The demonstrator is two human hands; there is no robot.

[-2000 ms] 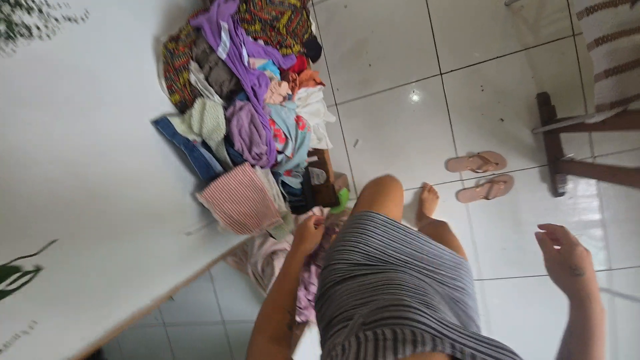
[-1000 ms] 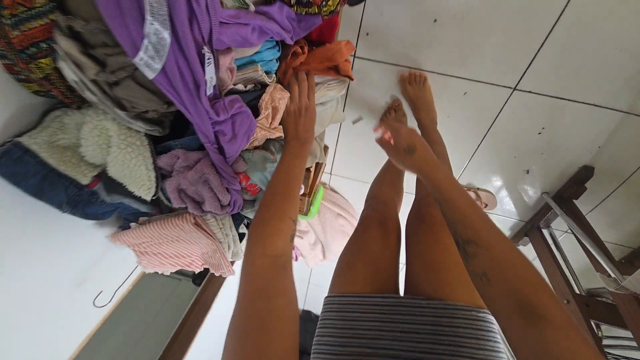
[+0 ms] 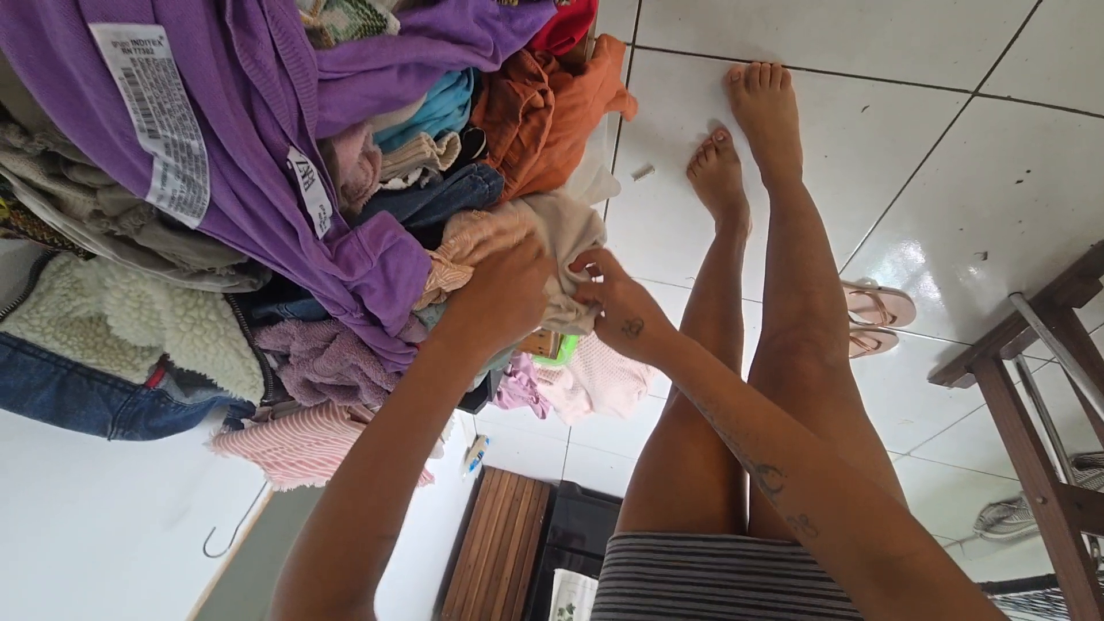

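Observation:
A large heap of clothes fills the upper left. My left hand (image 3: 509, 289) is on the heap's near edge, over a peach cloth (image 3: 487, 241); its fingertips are hidden. With its thumb and fingers, my right hand (image 3: 617, 302) pinches a beige cloth (image 3: 569, 233) beside it. Left of the hands lies a purple knit garment (image 3: 362, 267) with white labels. An orange garment (image 3: 539, 121) and dark blue denim (image 3: 431, 203) lie just above the hands. A fleece-lined denim jacket (image 3: 155, 336), a mauve towel-like cloth (image 3: 332, 362) and a pink striped cloth (image 3: 293, 444) are at the lower left.
Pale pink cloth (image 3: 599, 379) lies below the hands, near a bright green object (image 3: 565, 349). A slatted wooden surface (image 3: 500, 543) is lower down. Sandals (image 3: 875, 306) rest on the tiled floor beside my legs. A wooden chair frame (image 3: 1026, 414) stands at the right. A metal hook (image 3: 233, 526) shows lower left.
My right hand has moved left to the heap and taken hold of the beige cloth. My left hand remains at the heap's near edge. The view has moved closer to the clothes since two seconds ago.

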